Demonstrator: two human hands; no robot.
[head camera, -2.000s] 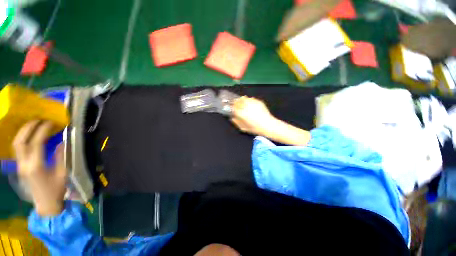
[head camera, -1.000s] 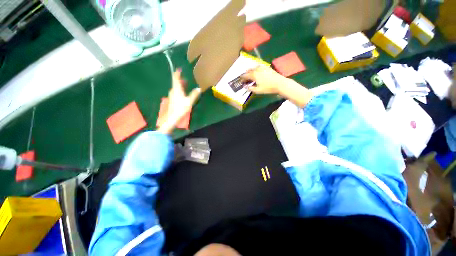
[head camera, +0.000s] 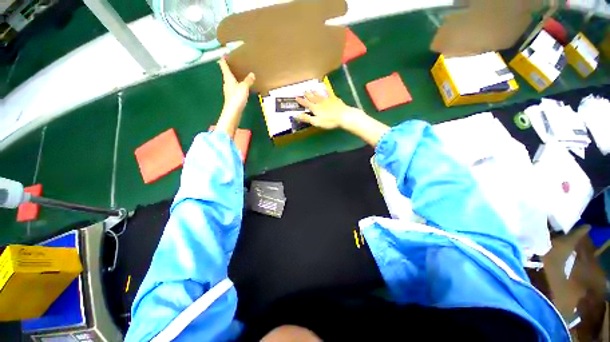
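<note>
An open yellow retail box stands on the green belt, its large brown flap raised behind it. White papers and a dark card show inside. My right hand lies over the contents with fingers spread, touching them near the card; whether it grips anything is not clear. My left hand is at the flap's left edge, thumb apart; its hold on the flap cannot be told. A small fanned stack of dark cards lies on the black mat, beside my left sleeve.
A closed yellow box sits on the blue scale at left. Red pads lie on the belt. More open boxes stand at right, near a white pile. A fan and grey pole are behind.
Since one second ago, the open box has turned squarer to me and moved left in view. My left hand has come to its flap. My right hand is flatter over the contents.
</note>
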